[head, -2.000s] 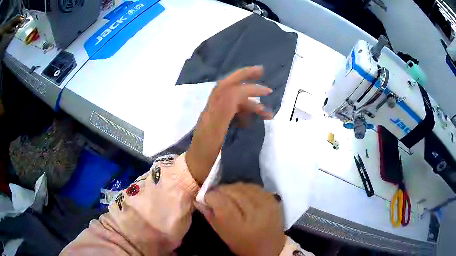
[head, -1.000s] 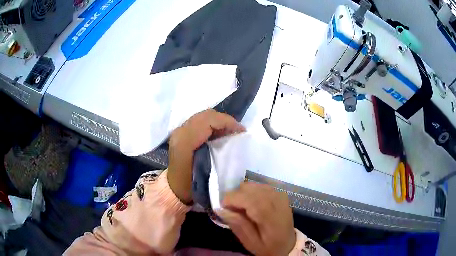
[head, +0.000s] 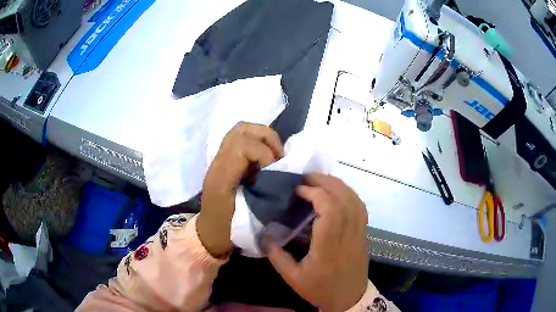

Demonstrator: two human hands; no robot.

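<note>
A dark grey garment panel [head: 250,46] lies on the white table left of the machine. A white cloth [head: 183,143] lies over its lower part and reaches the table's front edge. My left hand [head: 241,164] grips the upper left of a bunched white pocket cloth [head: 244,228] with a dark grey strip [head: 274,198] on it. My right hand [head: 332,237] holds the right side of the same bundle, slightly blurred. The bundle is at the table's front edge. Fingertips of my left hand are partly hidden in the cloth.
The sewing machine head [head: 439,67] stands at the right, with a yellowish metal piece [head: 383,127] below it. Black snips [head: 438,177], a dark flat case [head: 467,146] and scissors with yellow and red handles [head: 491,214] lie right of it. A blue label strip [head: 103,36] is at the left.
The held cloth has been opened and turned, so the dark strip now faces up between my hands. My right hand has moved up and right. Earlier, my left hand was over the garment panel.
</note>
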